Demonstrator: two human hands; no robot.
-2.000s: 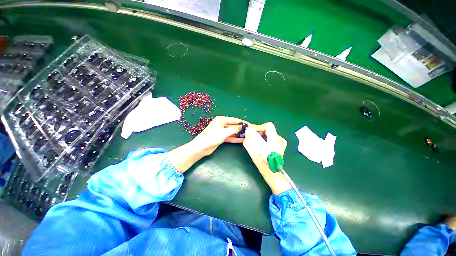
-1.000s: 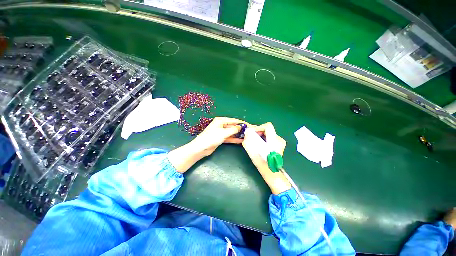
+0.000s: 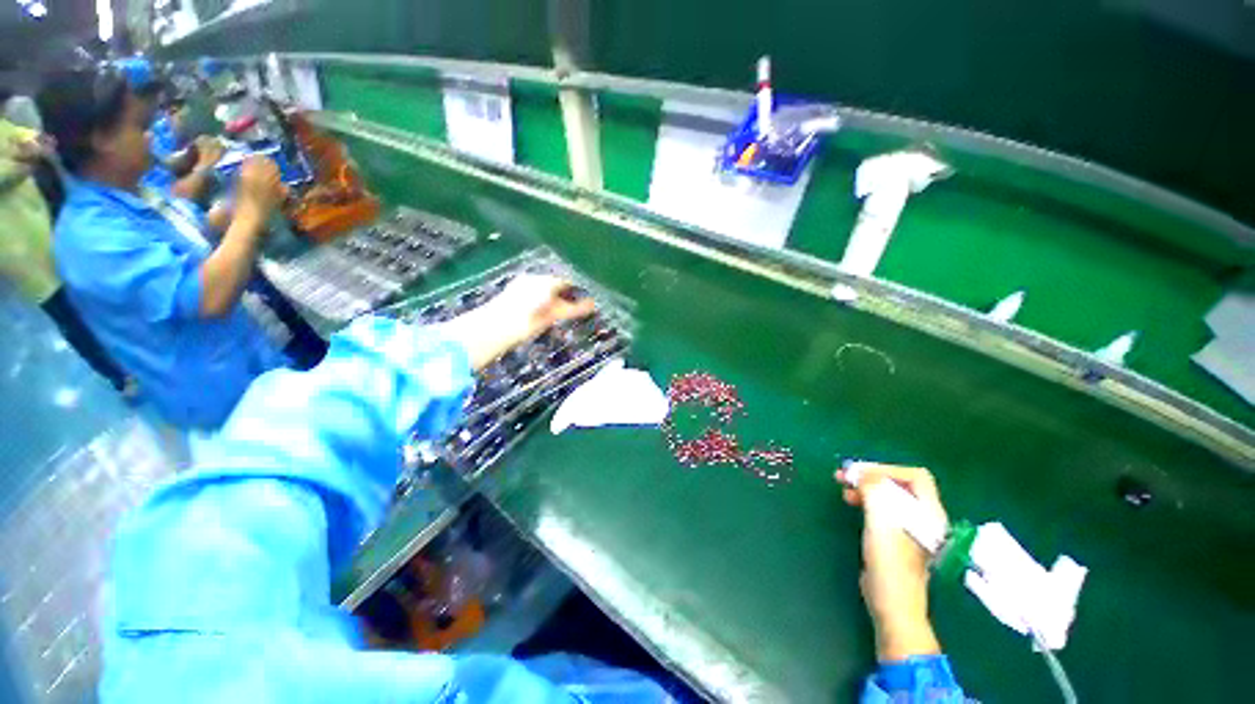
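My left hand [image 3: 548, 305] is over the far part of the clear plastic tray [image 3: 502, 378] with its rows of dark units; its fingertips are bent down and I cannot tell if they hold a unit. My right hand [image 3: 895, 530] is shut around the whitish dispensing pen [image 3: 897, 506], its tip pointing left above the belt. The pen's green fitting [image 3: 955, 550] and thin hose trail towards the lower right. The dark red bead-like parts [image 3: 709, 420] lie between my hands in a curved pile.
A white wipe [image 3: 610, 399] lies between tray and red pile, another wipe [image 3: 1025, 585] beside my right hand. A dark unit [image 3: 1135, 490] lies at the right. A metal rail [image 3: 826, 286] and blue bin [image 3: 778, 140] are behind. A person in blue [image 3: 165, 289] works at the far left.
My hands have parted: the left moved left to the tray, the right holds the pen apart. The view has turned left, and some red parts now trail right from the pile.
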